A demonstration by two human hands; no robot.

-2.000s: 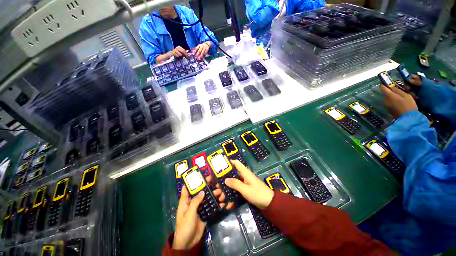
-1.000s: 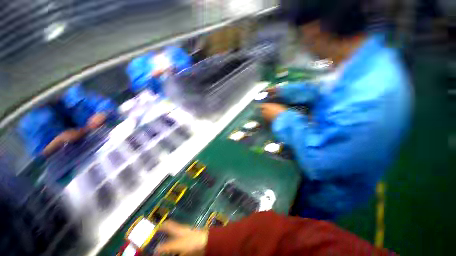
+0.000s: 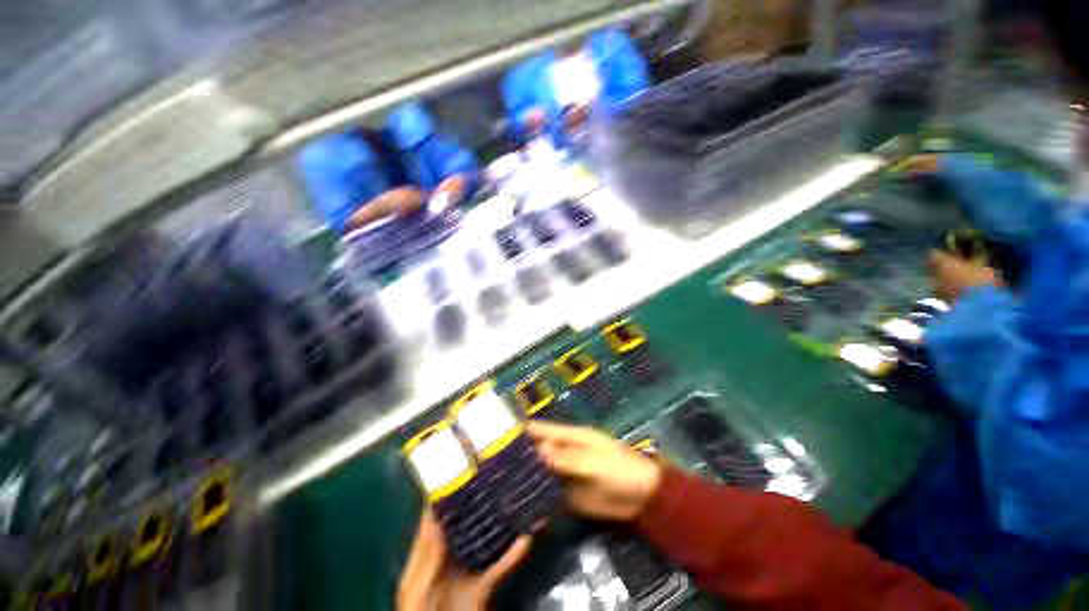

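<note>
Two yellow-framed keypad phones with lit white screens are held side by side, touching, before me: the left phone (image 3: 440, 462) and the right phone (image 3: 487, 420). My left hand (image 3: 448, 571) holds the left phone from below near its keypad end. My right hand (image 3: 597, 468) grips the right phone at its right side. Under and behind them lies a clear plastic tray (image 3: 707, 403) with more yellow-framed phones (image 3: 577, 365), dark-screened, and an all-black phone (image 3: 717, 439). The picture is blurred, so keys and screen content cannot be read.
Stacked blister trays stand at left (image 3: 239, 346) and upper right (image 3: 728, 143). Dark and grey shells (image 3: 531, 283) lie in rows on the white strip (image 3: 412, 370). A person in a blue smock (image 3: 1027, 346) handles phones at right. Two other people in blue sit opposite.
The view swung right, then back, and is tilted and blurred. The two held phones are now pressed together side by side; two seconds ago they were slightly apart.
</note>
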